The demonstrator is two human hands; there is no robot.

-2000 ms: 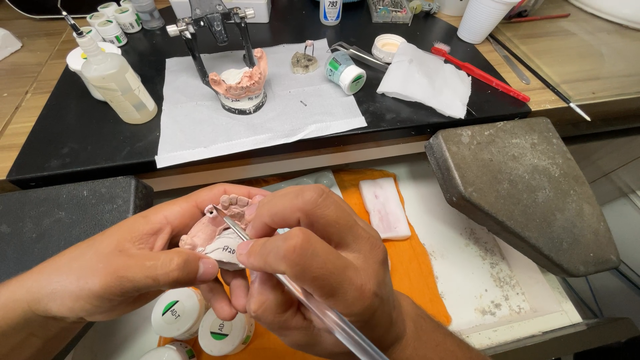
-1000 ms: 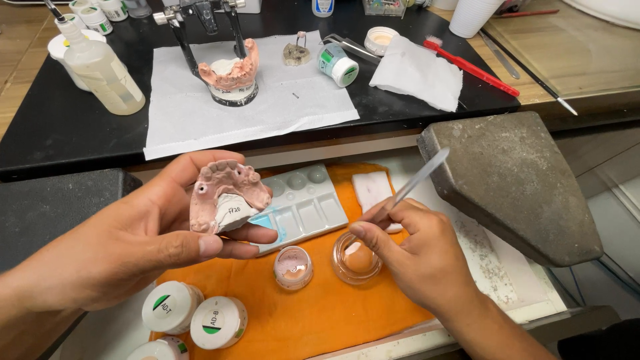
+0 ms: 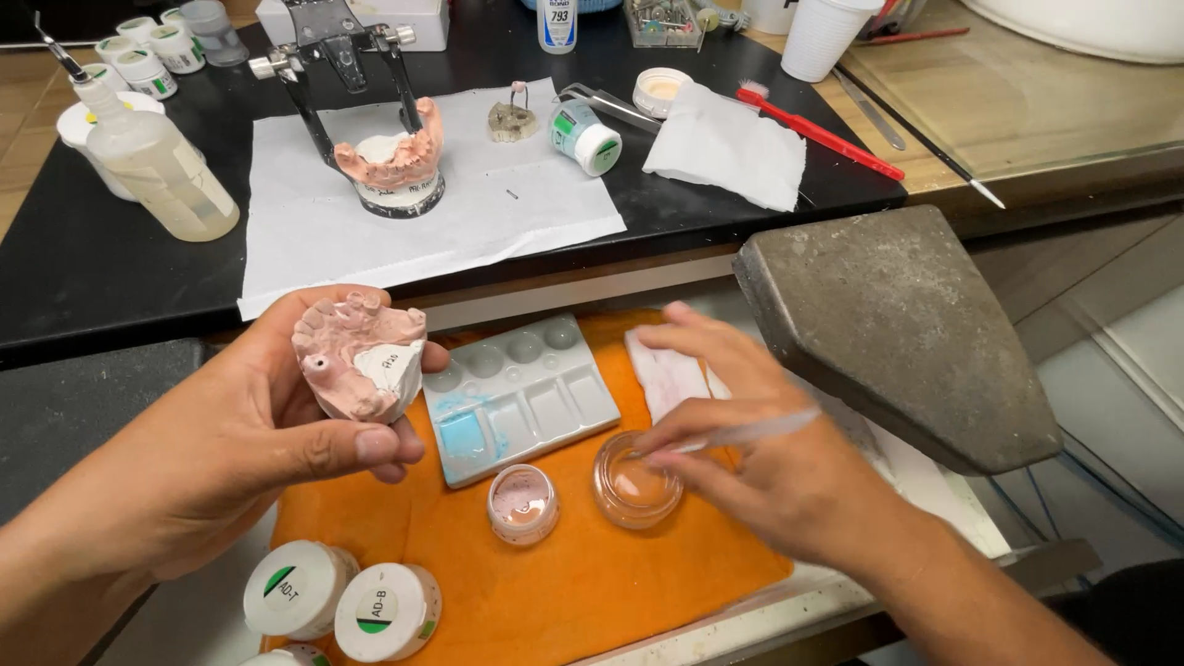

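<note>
My left hand (image 3: 277,398) holds a pink dental cast (image 3: 347,370) with a white plaster core, between thumb and fingers. The thumb and fingers of my right hand (image 3: 754,416) grip a thin, clear-handled tool (image 3: 754,427), blurred, its tip hidden near a small glass dish (image 3: 638,481) of clear liquid. Left of that dish stands an open jar (image 3: 524,504) with pinkish contents. Behind them lies a grey mixing palette (image 3: 564,402) with blue residue in one well. A folded white pad (image 3: 661,379) is partly behind my right fingers.
An orange cloth (image 3: 518,592) lines the drawer, with lidded white jars (image 3: 294,587) at its near left. A dark armrest (image 3: 897,333) juts in at right. On the black bench stand an articulator with a cast (image 3: 398,166), a squeeze bottle (image 3: 166,171) and a red toothbrush (image 3: 823,134).
My right hand and its tool were at the cast two seconds ago, then moved right to the glass dish. My left hand has turned the cast.
</note>
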